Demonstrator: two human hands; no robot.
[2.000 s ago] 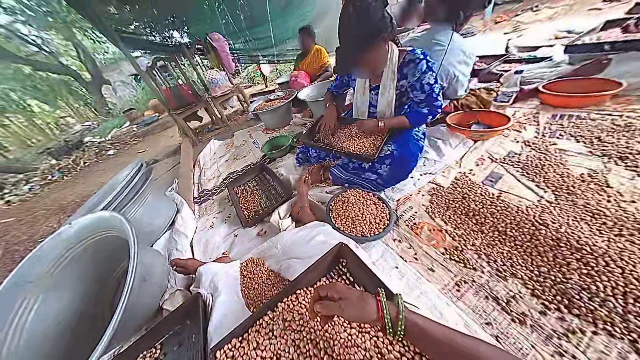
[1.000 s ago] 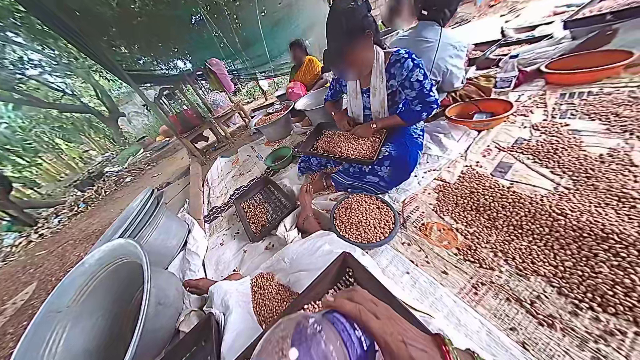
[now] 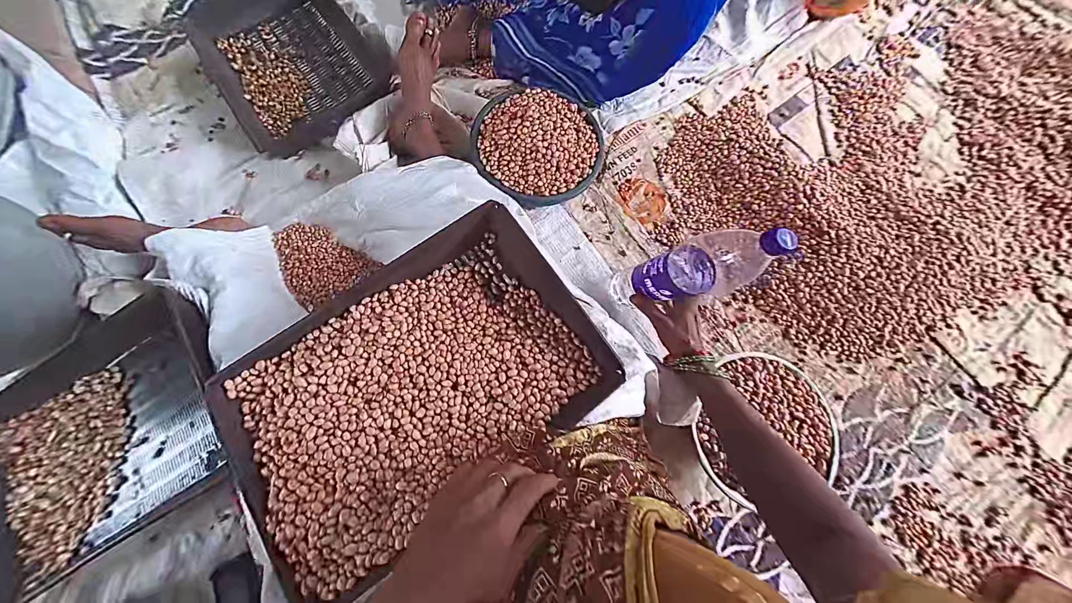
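Note:
My right hand [image 3: 672, 325], with bangles at its wrist, is closed around the lower part of a clear plastic bottle [image 3: 708, 266] with a purple cap and label. The bottle lies tilted over the sheet, right of the large tray. My left hand [image 3: 486, 515], wearing a ring, rests palm down on my patterned brown clothing beside the tray's near edge; its fingers are slightly spread and hold nothing. A dark rectangular tray [image 3: 599, 356] full of small brown nuts or seeds [image 3: 410, 377] sits before me.
A round basin [image 3: 600, 159] of nuts stands beyond the tray, near a seated person's bare foot [image 3: 417, 67]. Slotted trays [image 3: 368, 63] lie at the upper left and lower left. A white-rimmed bucket [image 3: 833, 435] is by my right forearm. Darker nuts [image 3: 904, 251] are spread over the right-hand sheet.
The view has tilted down. One second ago the bottle was over the large tray; now it is to the tray's right in my right hand. Two seconds ago a bangled hand was in the nuts.

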